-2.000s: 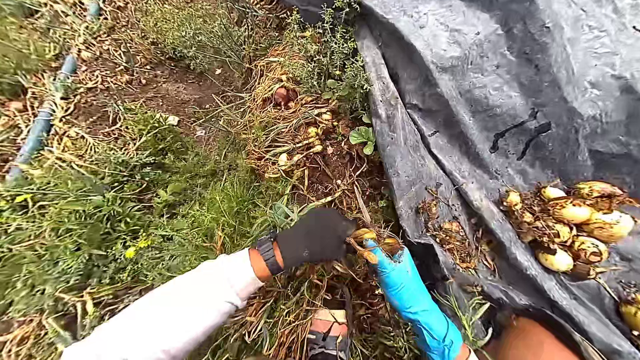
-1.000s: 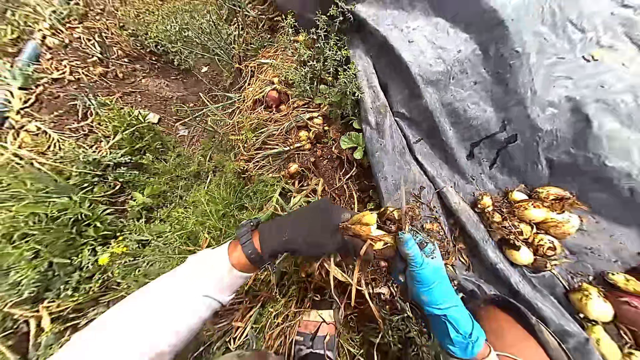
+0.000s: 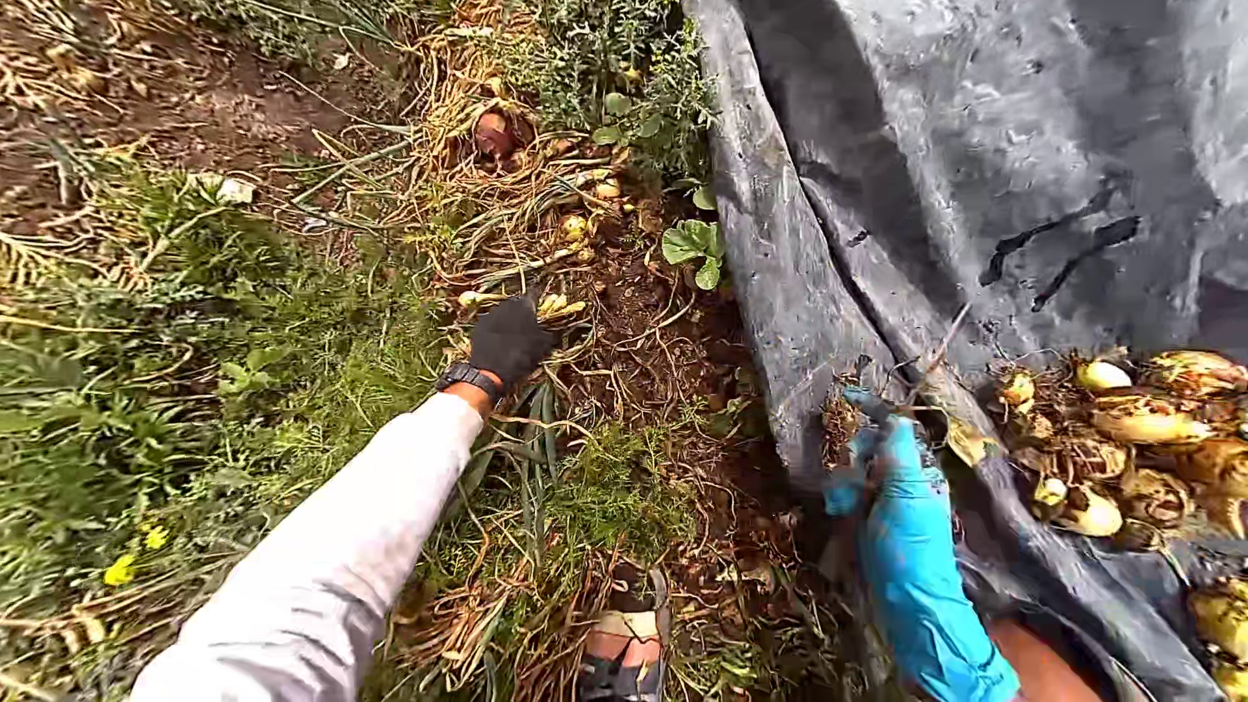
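Note:
My left hand (image 3: 512, 339), in a black glove, reaches down to the onion row, right beside small yellow onions (image 3: 562, 307) lying on dry stalks; its fingers are hidden beneath it. At the edge of the dark plastic sheet (image 3: 926, 127) is my right hand (image 3: 882, 453), in a blue glove and blurred. Something thin and dark, perhaps a blade, shows near its fingers, but what it holds is unclear. To its right on the sheet lies a pile of dirty yellow onions (image 3: 1150, 419).
A reddish onion (image 3: 495, 135) and more yellow ones (image 3: 573, 228) lie among dry stalks ahead. Weeds (image 3: 263, 331) grow on the left. My sandalled foot (image 3: 624, 648) stands at the bottom. More onions (image 3: 1224, 619) are at the lower right edge.
My hands were together at a bunch of onions; now they are apart. The left has moved forward to the row and no longer has that bunch. The right is over the sheet's edge.

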